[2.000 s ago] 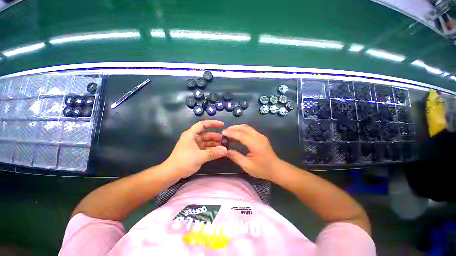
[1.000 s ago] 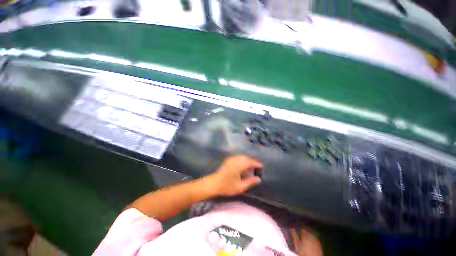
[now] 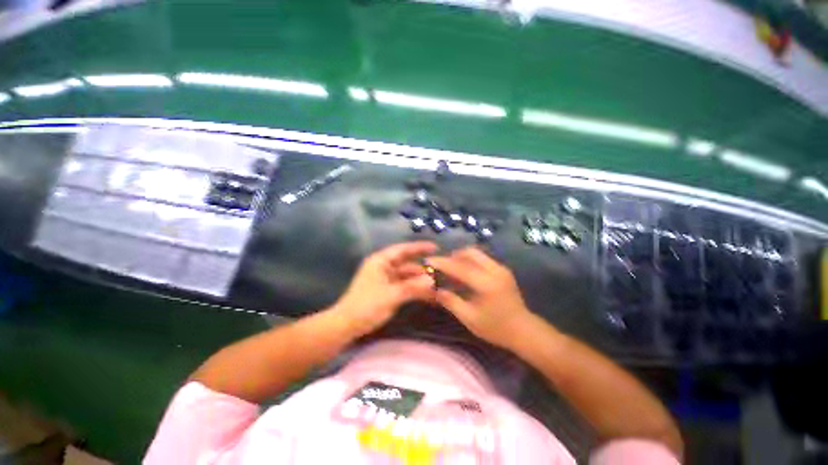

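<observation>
My left hand [image 3: 386,289] and my right hand [image 3: 483,292] meet in front of my chest, above the near edge of the black mat. A small dark unit [image 3: 431,272] with an orange-yellow glint is between the fingertips of both hands; its details are blurred. Beyond the hands lies a cluster of black round housings [image 3: 439,224]. A smaller group of paler round circuit boards [image 3: 552,238] lies to its right, near the right tray.
The left clear tray [image 3: 136,232] has black discs in its upper right pockets. Silver tweezers [image 3: 315,184] lie slanted beside it. The right tray [image 3: 694,281] is filled with dark parts. A white rail [image 3: 363,158] borders the green surface. A yellow item shows at the right edge.
The view has swung. One second ago only my left hand was over the mat, with my right low by the body; now both hands are together at the small unit.
</observation>
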